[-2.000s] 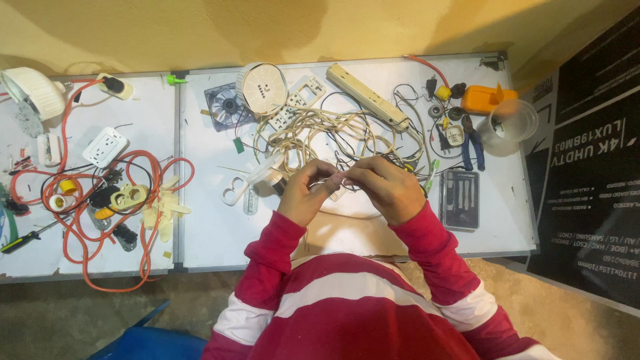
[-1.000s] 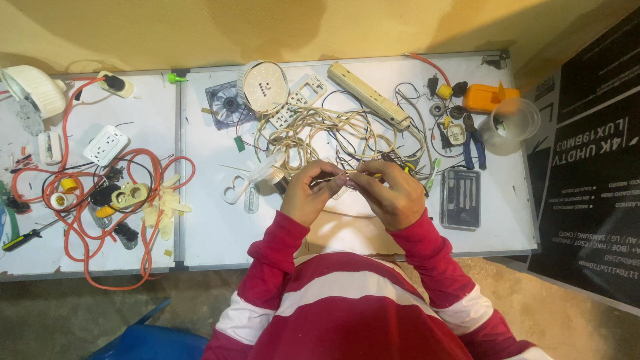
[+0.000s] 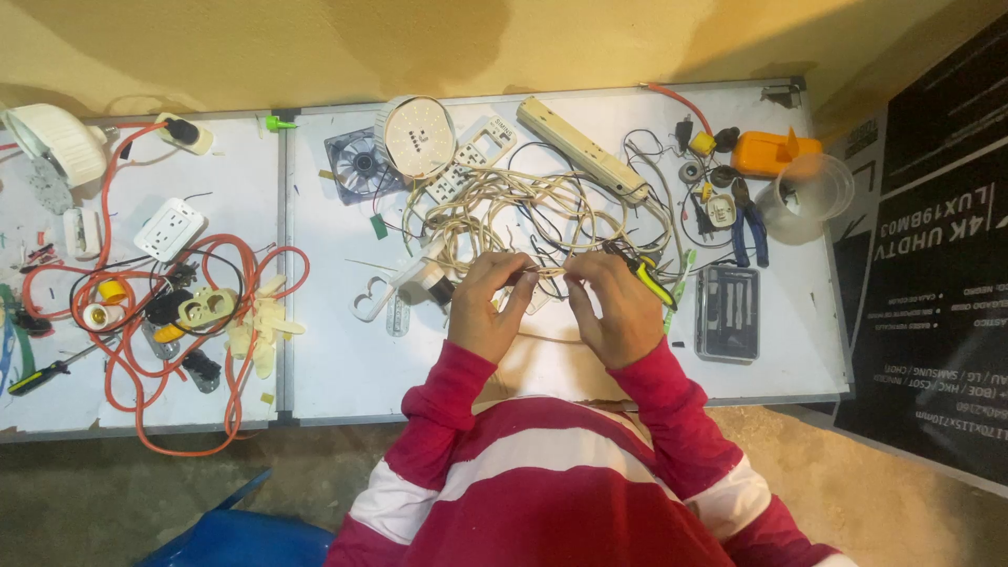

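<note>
My left hand (image 3: pixel 490 305) pinches a thin cable end between thumb and fingertips, at the near side of a tangle of beige cable (image 3: pixel 480 206). Level with it, a short way to the right, my right hand (image 3: pixel 616 307) grips a thin beige cable by the fingertips. Strands run between both hands; where they join I cannot tell. Beside the right fingers lies a yellow-and-black hand tool (image 3: pixel 654 282), partly hidden. A beige power strip (image 3: pixel 579 148) lies behind the tangle. A white adapter-like piece (image 3: pixel 425 279) is left of my left hand.
A computer fan (image 3: pixel 361 164), round LED lamp (image 3: pixel 417 139) and white socket strip (image 3: pixel 472 161) lie behind left. Blue-handled pliers (image 3: pixel 748 228), a tool case (image 3: pixel 728 313), an orange case (image 3: pixel 776 153) and a clear plastic cup (image 3: pixel 811 197) stand right. Orange cable (image 3: pixel 142 394) covers the left table.
My hands have moved slightly apart, and a stretch of thin cable now shows between them. The yellow-and-black tool beside my right hand is more visible.
</note>
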